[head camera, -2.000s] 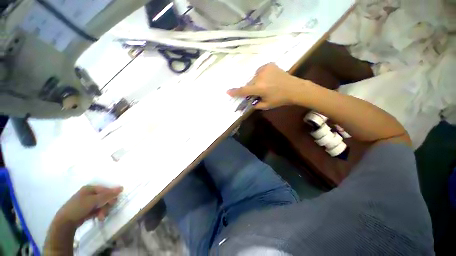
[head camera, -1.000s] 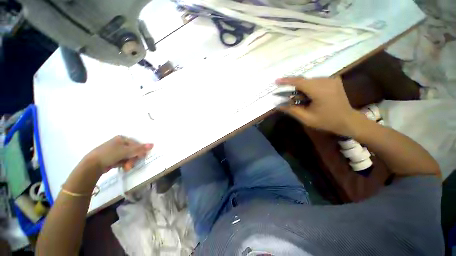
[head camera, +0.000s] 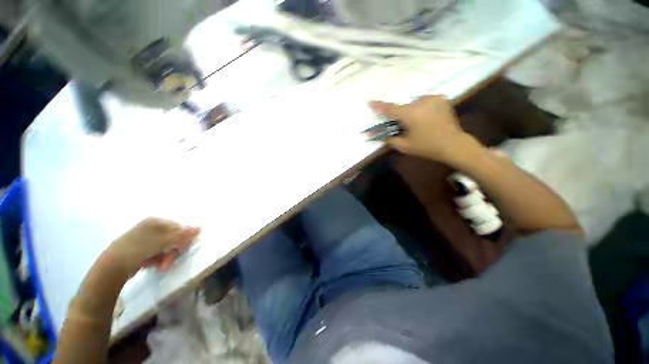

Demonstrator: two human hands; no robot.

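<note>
My right hand (head camera: 425, 128) is over the front edge of the white table (head camera: 263, 170), closed around dark-handled thread snips (head camera: 384, 131). The snips' blades point left over the tabletop. My left hand (head camera: 151, 245) is low over the left part of the table near the front edge, fingertips close together. Blur and glare hide whether a white strip is between them. Long off-white cut strips (head camera: 384, 50) lie side by side towards the back right of the table.
The sewing machine head (head camera: 121, 50) hangs over the back left. Black-handled scissors (head camera: 307, 62) lie beside the strips. A blue basket (head camera: 34, 263) is at the far left. White rolls (head camera: 478, 210) stand on a brown surface under my right forearm. White cloth (head camera: 591, 170) is piled right.
The view swung across the table and back partway, and is now blurred. Both hands keep roughly their places over the front edge, and the snips stay in my right hand.
</note>
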